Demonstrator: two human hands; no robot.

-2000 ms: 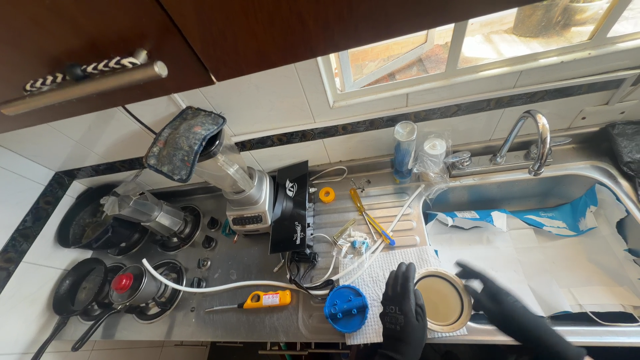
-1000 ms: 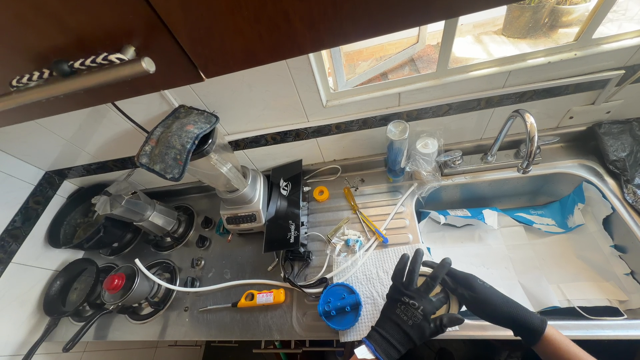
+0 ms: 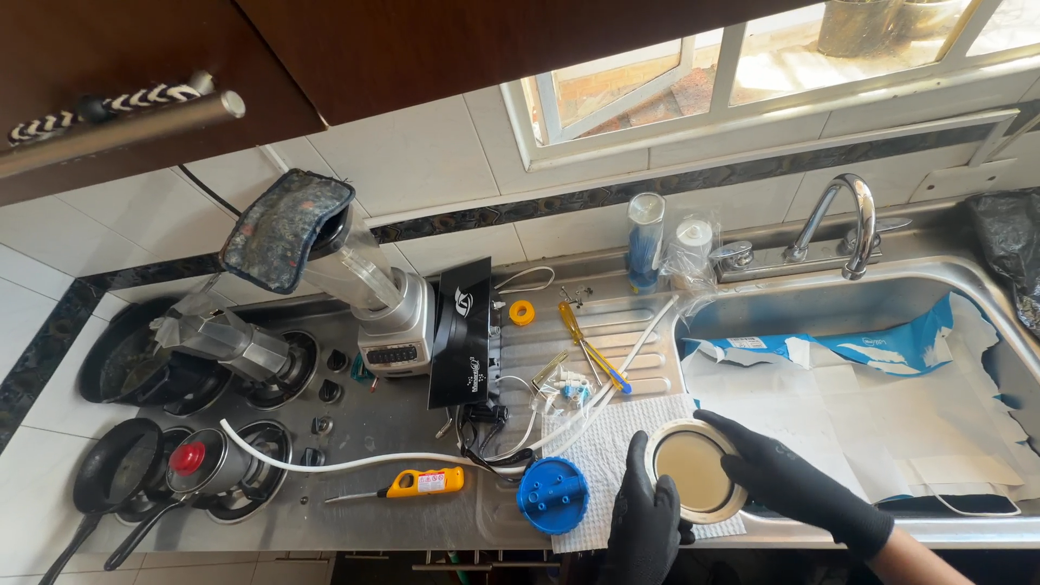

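Both hands wear black gloves. My left hand (image 3: 647,516) grips the left side of a round, cream-rimmed container (image 3: 695,471) with cloudy beige liquid or a beige surface inside; I cannot tell which. On its upper right side, my right hand (image 3: 772,475) holds the rim. White textured paper towel (image 3: 605,426) lies beneath and beside it. Left of my left hand, a blue plastic cap (image 3: 553,496) rests partly on the towel. Beyond are a yellow-handled screwdriver (image 3: 571,325), a yellow and blue tool (image 3: 609,371), small fittings in a clear bag (image 3: 569,390) and a yellow ring (image 3: 522,313).
A white tube (image 3: 366,465) crosses the steel counter above a yellow gas lighter (image 3: 426,482). Left stand a blender (image 3: 396,325) and a stove with pans (image 3: 118,463). The sink (image 3: 934,272) at right holds white and blue paper. A blue filter cartridge (image 3: 644,252) stands behind.
Two seconds ago my right hand was apart from the container; now both hands hold it. One second ago my left hand covered much of its top, which is uncovered now.
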